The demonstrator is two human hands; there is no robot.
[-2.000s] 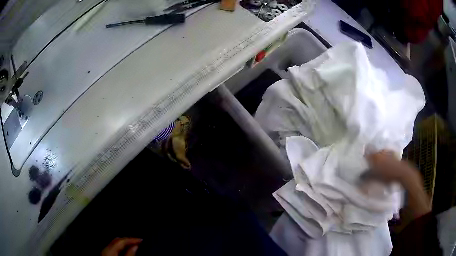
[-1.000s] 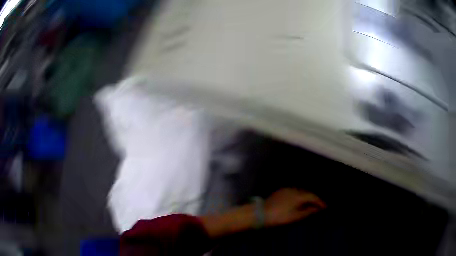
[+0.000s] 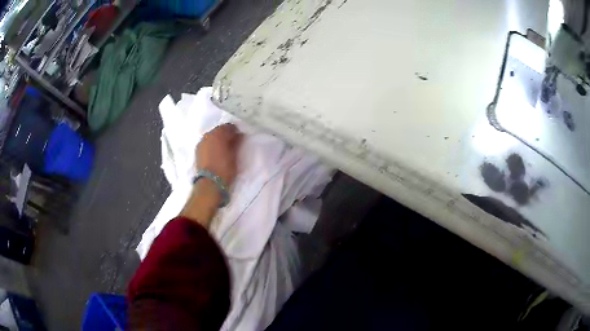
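Note:
My left hand point(image 3: 220, 152), with a bracelet at the wrist and a dark red sleeve, reaches into a bundle of white cloth pieces point(image 3: 249, 213) hanging beside the left end of the machine table. Its fingers are partly hidden against the cloth, so whether it grips a piece cannot be told. The cloth hangs in loose folds below the table's corner. My right hand is out of the picture.
The pale machine table point(image 3: 362, 71) has a worn left corner and dark stains near its front edge. The needle plate area point(image 3: 550, 90) is at the right. Green cloth point(image 3: 126, 77) and a blue container point(image 3: 68, 152) are on the floor side at left; another blue container point(image 3: 103, 313) is at bottom left.
The view has swung from the right-hand cloth pile to the table's left end. My left hand has moved from over the lap up and left onto the hanging white cloth.

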